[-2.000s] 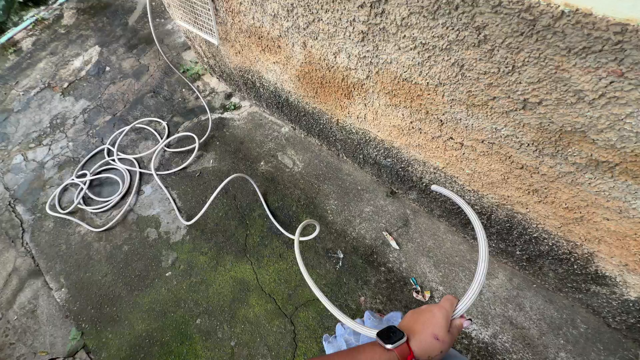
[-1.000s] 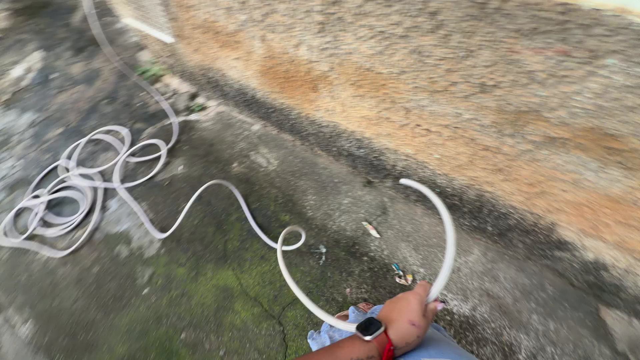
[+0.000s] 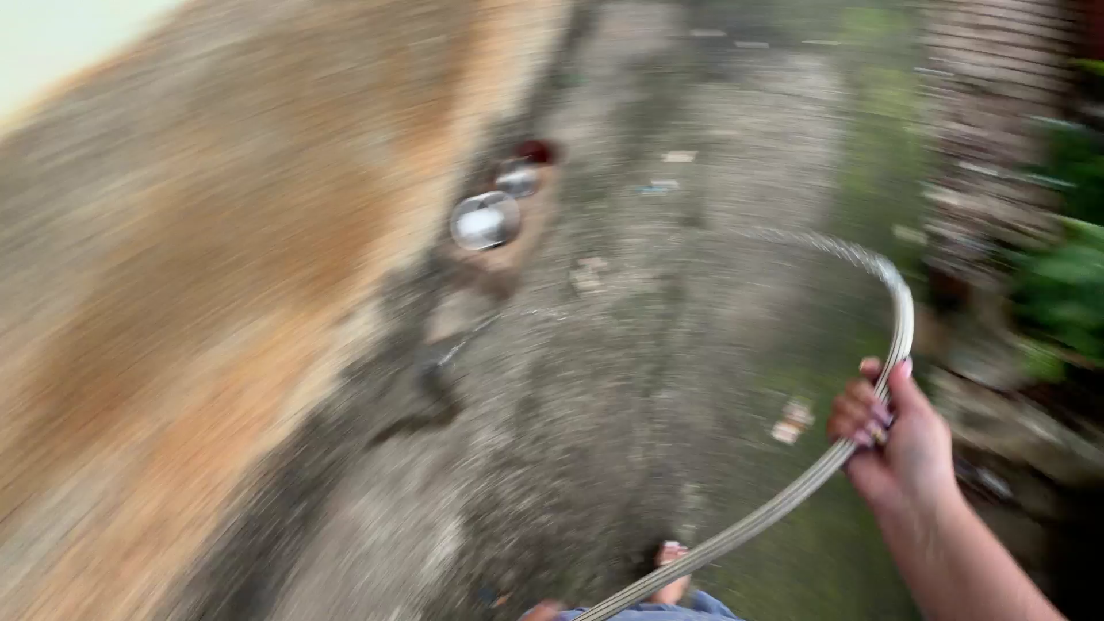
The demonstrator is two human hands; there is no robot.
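Note:
My right hand (image 3: 897, 431) is at the right, its fingers closed around a pale ribbed hose (image 3: 768, 515). Above the hand, the hose curves up and left, and its far stretch blurs over the ground. Below the hand it runs down and left, past my bare foot (image 3: 671, 569) and blue clothing (image 3: 664, 611), and leaves at the bottom edge. My left hand cannot be made out; a small skin-toned shape at the bottom edge is too cut off to identify.
A rough orange-brown wall (image 3: 259, 216) rises on the left. By its base are round shiny metal objects (image 3: 486, 222) and a dark red one (image 3: 536, 153), all blurred. Small litter (image 3: 792, 421) dots the mossy concrete. Green plants (image 3: 1065, 289) and rubble-like edging (image 3: 992, 379) line the right.
The view has swung far round. My left hand, with a watch and red band, held the hose in both earlier frames; now my right hand grips it. The coiled hose is out of view.

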